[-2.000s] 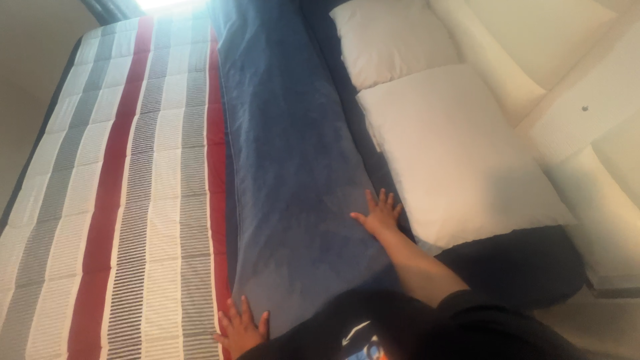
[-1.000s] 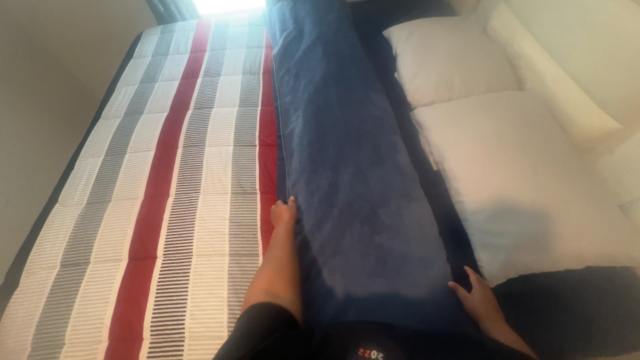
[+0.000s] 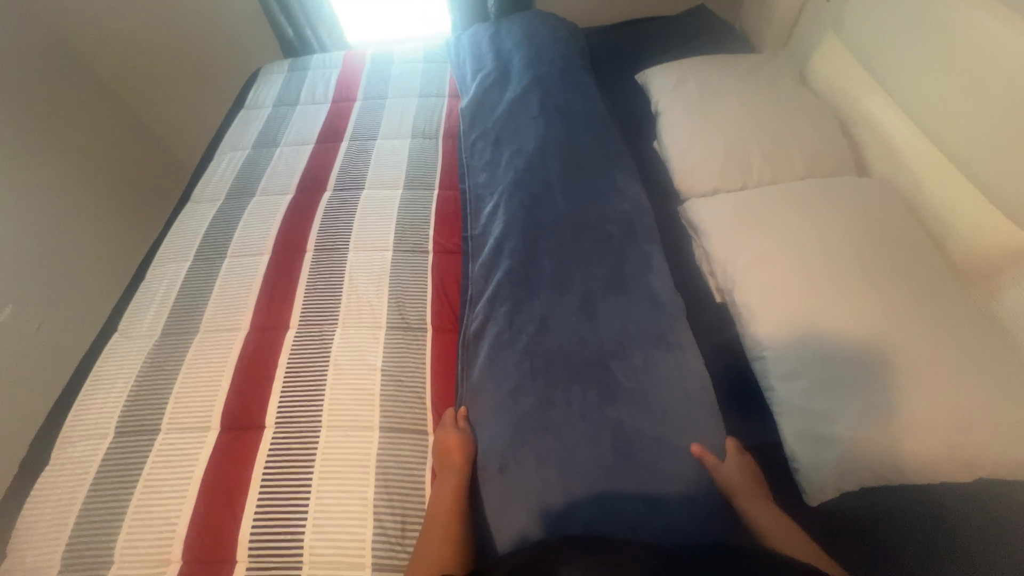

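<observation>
A blue blanket layer [image 3: 568,280], folded into a long band, lies across the bed beside a quilt [image 3: 264,336] striped in red, grey and white. At the band's left edge, where it meets the quilt, my left hand [image 3: 454,444] has its fingers closed on the blue edge. My right hand [image 3: 736,472] rests at the band's right edge with thumb and fingers apart. Dark blue bedding [image 3: 724,360] shows between the band and two pale pillows, a nearer one [image 3: 864,336] and a farther one [image 3: 744,120].
A bright window [image 3: 392,20] with dark curtains [image 3: 300,24] stands beyond the bed's far end. A wall [image 3: 96,160] rises on the left. Along the right, past the pillows, runs a pale padded-looking surface [image 3: 896,160].
My left hand, spread over the striped quilt's edge two seconds ago, is now closed on the blue band's left edge. My right hand has moved to the band's right edge. The view has shifted.
</observation>
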